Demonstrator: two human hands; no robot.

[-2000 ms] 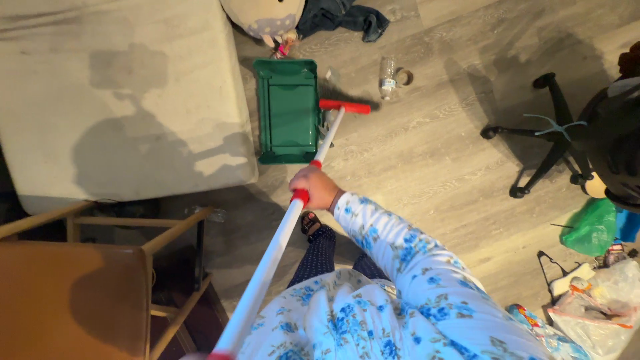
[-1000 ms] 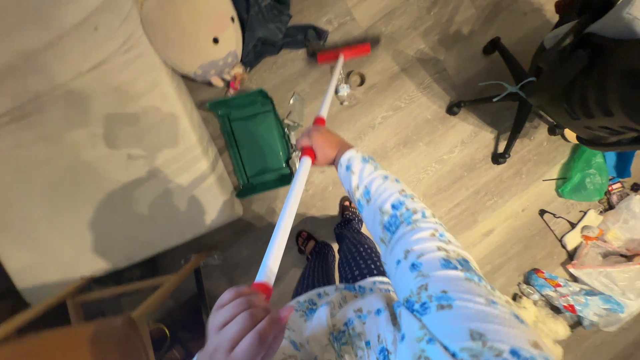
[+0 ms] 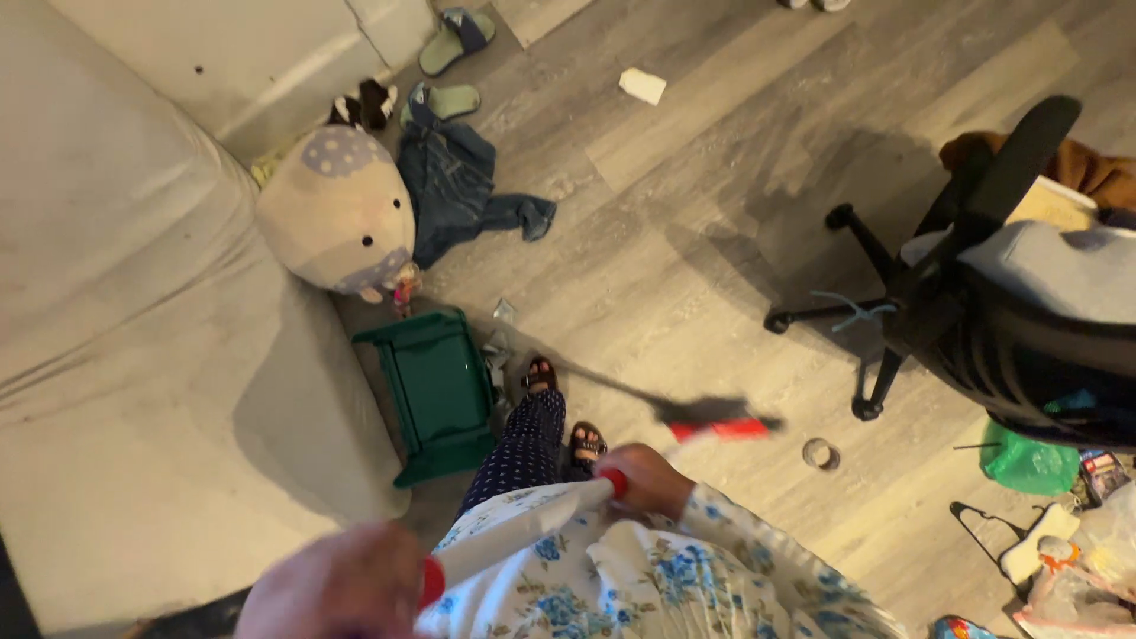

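Note:
A white pole with red collars [image 3: 524, 532] slants across my body. My left hand [image 3: 342, 577], blurred, wraps its near end at the lower left. Further along, my right hand [image 3: 648, 484] grips it by a red collar. The red head of the tool [image 3: 719, 429] is over the wood-look floor, right of my sandalled feet; its bristles or blade cannot be made out. A roll of tape [image 3: 821, 453] lies to the right of the head. Left of my feet, the green plastic bin [image 3: 439, 395] rests beside the couch, with clear plastic pieces [image 3: 497, 351] along its right side.
A pale couch [image 3: 177, 355] fills the left. Past the bin are a doll [image 3: 404, 288], a round plush toy [image 3: 342, 213], jeans [image 3: 453, 191] and slide sandals [image 3: 457, 40]. A white tag-like piece [image 3: 642, 86] lies farther off. An office chair [image 3: 896, 311], a green bag [image 3: 1029, 457] and a hanger [image 3: 985, 532] are right.
The red head has come from beyond the bin to nearer my feet, on their right. Both hands have stayed on the pole. The view has shifted, bringing slide sandals into sight.

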